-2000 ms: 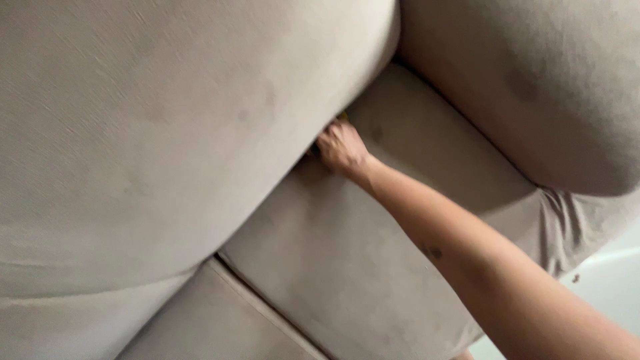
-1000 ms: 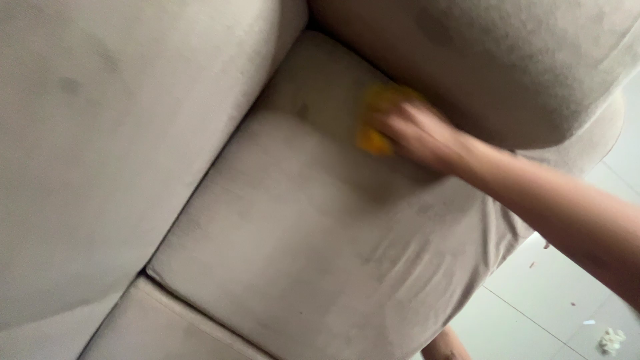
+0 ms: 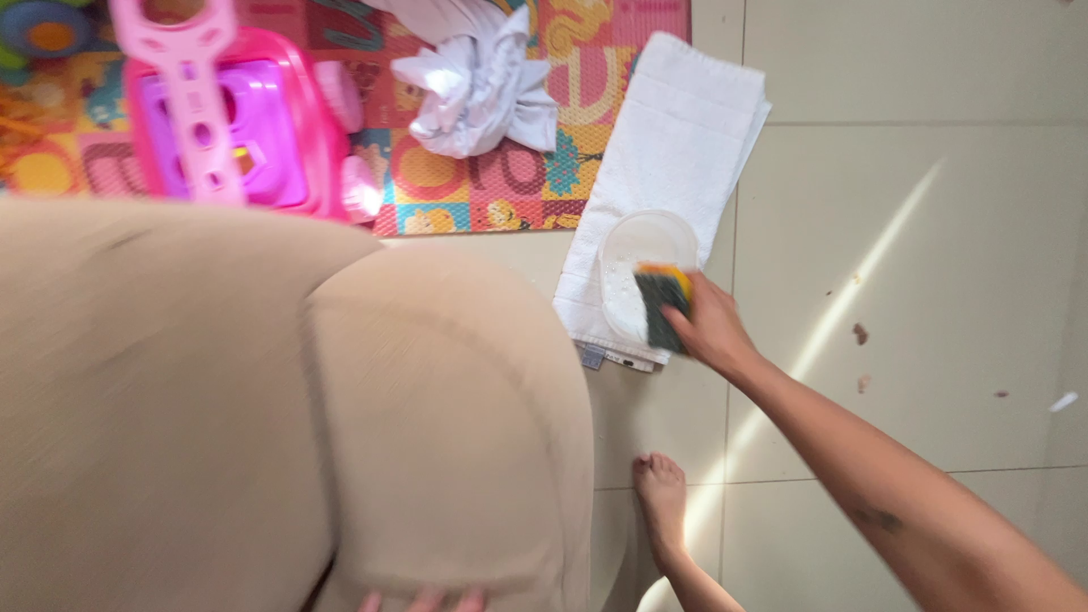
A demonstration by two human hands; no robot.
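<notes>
My right hand (image 3: 714, 327) holds a yellow sponge with a dark green scouring side (image 3: 665, 308) over the right edge of a clear plastic container (image 3: 625, 285) of bubbly liquid. The container stands on a folded white towel (image 3: 680, 127) on the floor. Only the fingertips of my left hand (image 3: 425, 600) show at the bottom edge, on the beige fabric sofa (image 3: 442, 425); the rest of that hand is out of frame.
A colourful foam play mat (image 3: 510, 191) bears a crumpled white cloth (image 3: 476, 93) and a pink and purple plastic toy (image 3: 285, 127). My bare foot (image 3: 661, 493) is on the tiled floor (image 3: 850, 212) beside the sofa. Small bits of debris (image 3: 861, 333) lie at the right.
My right hand has moved from the sofa seat to the container on the floor, with the sponge still in it. The view has swung to the floor. Fingertips of my left hand have come into view.
</notes>
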